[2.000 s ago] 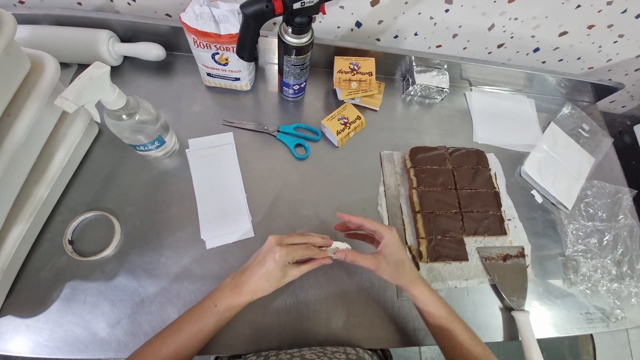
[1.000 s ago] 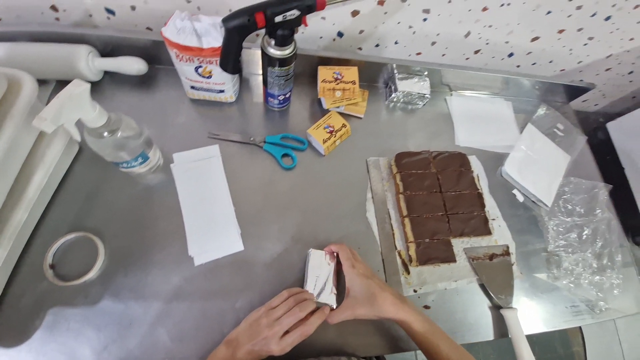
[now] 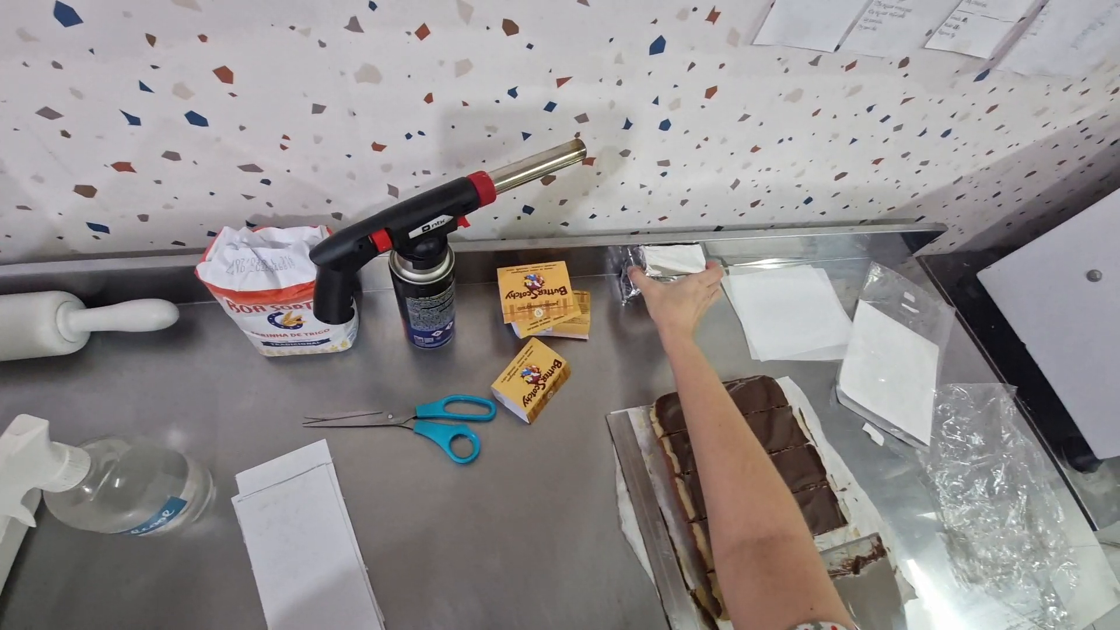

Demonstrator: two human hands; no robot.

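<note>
Near the back edge of the steel counter, my right hand (image 3: 681, 302) grips a small white and foil-wrapped piece (image 3: 674, 259), with crumpled foil (image 3: 630, 278) just left of it. My right forearm crosses over a slab of chocolate-topped bars (image 3: 787, 437), cut into pieces on white paper. A metal scraper blade (image 3: 862, 577) smeared with chocolate lies at the slab's lower right. Yellow printed card sleeves (image 3: 535, 293) lie left of my hand, one apart from the others (image 3: 531, 381). My left hand is out of view.
Teal-handled scissors (image 3: 442, 420), a blowtorch (image 3: 420, 262), a flour bag (image 3: 280, 293), a rolling pin (image 3: 79, 324) and a spray bottle (image 3: 131, 486) stand or lie leftward. White paper strips (image 3: 306, 542) are in front. Paper sheets (image 3: 787, 313) and clear plastic (image 3: 997, 499) lie on the right.
My right hand has moved from the counter's front to the foil at the back, carrying the small wrapped piece. My left hand has left the view. The view has shifted toward the wall.
</note>
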